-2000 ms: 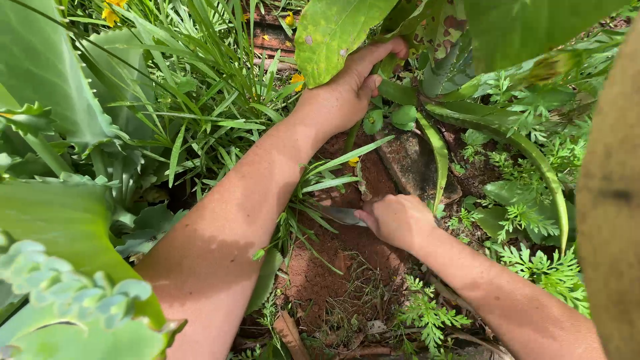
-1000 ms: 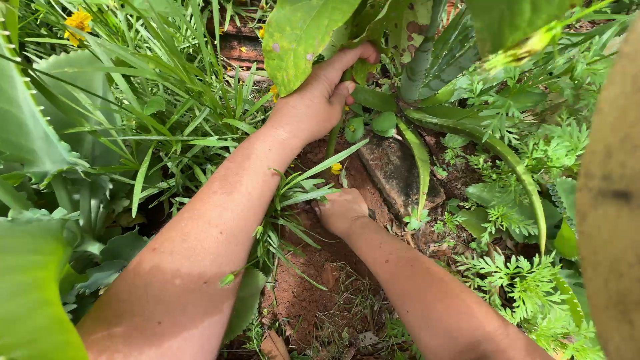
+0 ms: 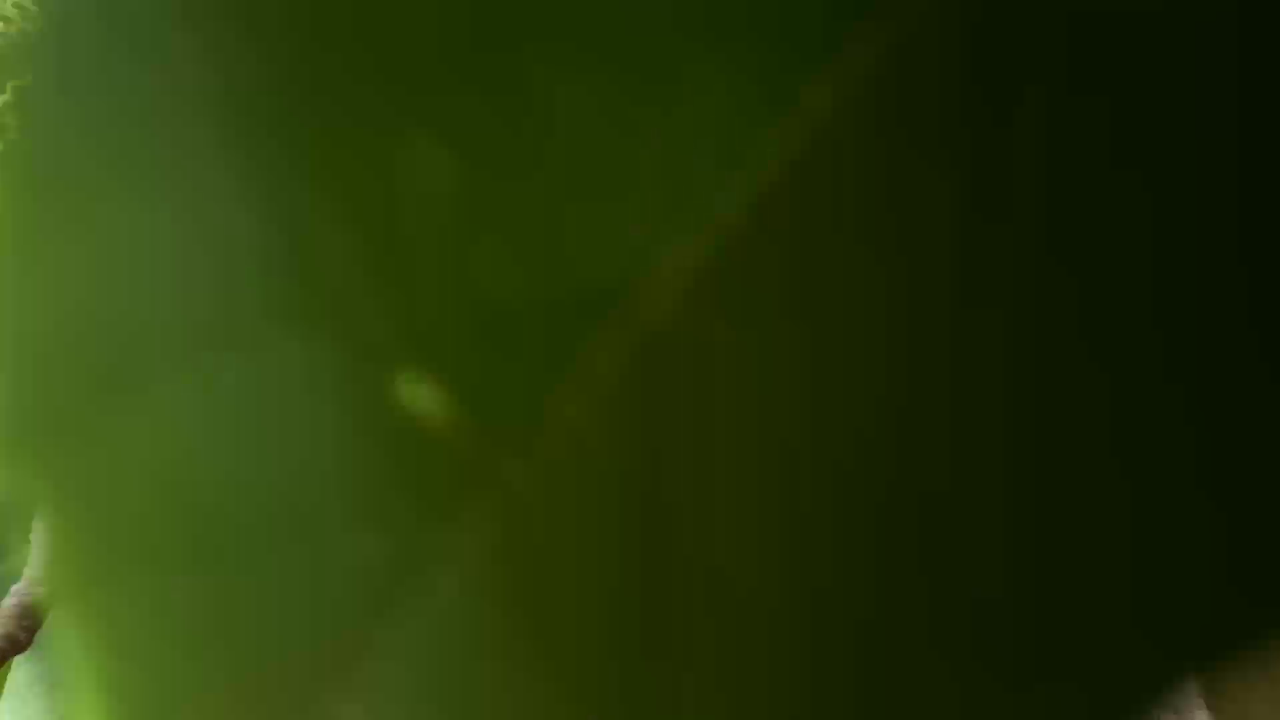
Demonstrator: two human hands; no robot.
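A large green leaf [image 3: 600,300], blurred and very close to the camera, covers nearly the whole head view. Its midrib [image 3: 690,265] runs diagonally from the upper right down toward the middle. A small pale spot [image 3: 422,395] shows left of the midrib. Neither my left hand nor my right hand can be made out, and whatever they hold or touch is hidden.
At the left edge, a thin strip shows a brownish stem-like thing [image 3: 18,620] and some bright green foliage [image 3: 14,25] in the top corner. A blurred brownish shape [image 3: 1240,690] enters at the bottom right corner.
A leaf now blocks the view. Both hands, the soil and the grass clump, visible one second ago, are out of sight. Earlier, a blade showed at my right hand.
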